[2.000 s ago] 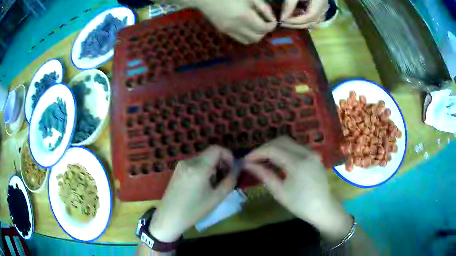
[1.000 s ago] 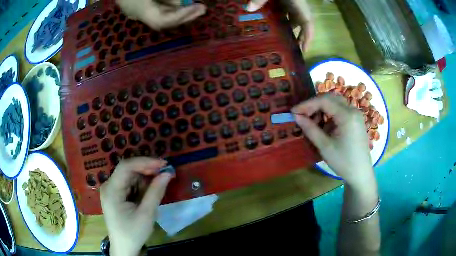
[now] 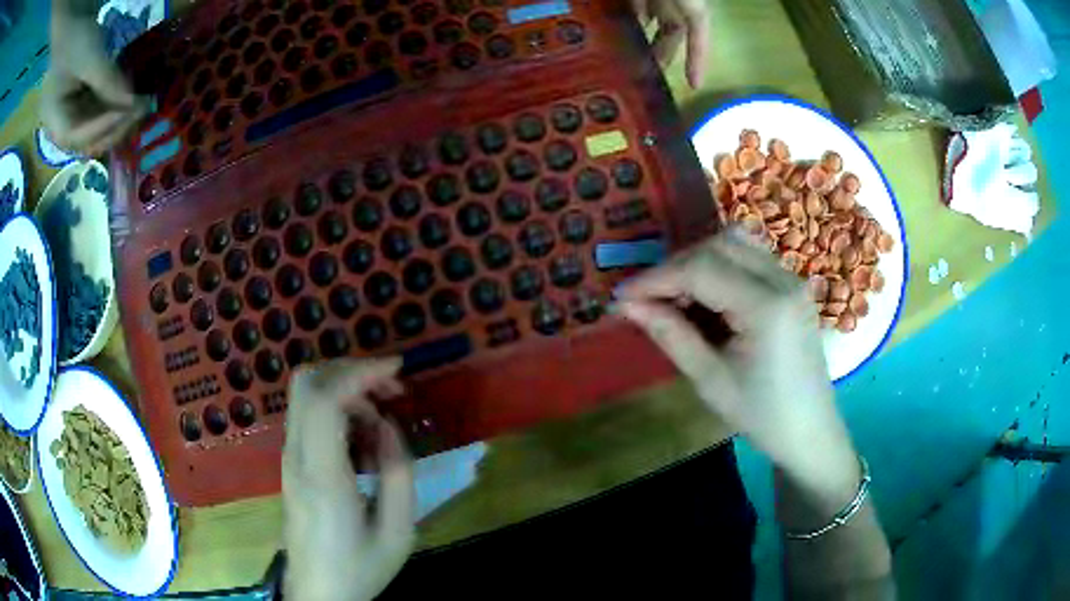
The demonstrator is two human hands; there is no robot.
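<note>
The dark-red keyboard tray (image 3: 528, 393) lies in front of me with rows of round holes. A dark blue bar (image 3: 435, 353) sits in its lower slot, a light-blue piece (image 3: 630, 252) near its right side and a yellow piece (image 3: 607, 143) above that. My right hand (image 3: 733, 335) is over the tray's lower right, thumb and finger pinched on a small blue piece, partly hidden and blurred. My left hand (image 3: 352, 470) is blurred at the tray's front edge, fingers curled; whether it holds anything is hidden.
A plate of orange pieces (image 3: 810, 223) stands right of the tray. Plates of yellow (image 3: 100, 475) and teal pieces (image 3: 21, 305) and a cream bowl (image 3: 85, 258) stand left. Another person's hands (image 3: 88, 106) reach in from the far side. A glove (image 3: 991, 176) lies by a plastic-lined box (image 3: 903, 71).
The light-blue piece lies in the tray, released by my right hand, which has moved slightly down and left. My left hand has moved down. The other person's hand has moved left.
</note>
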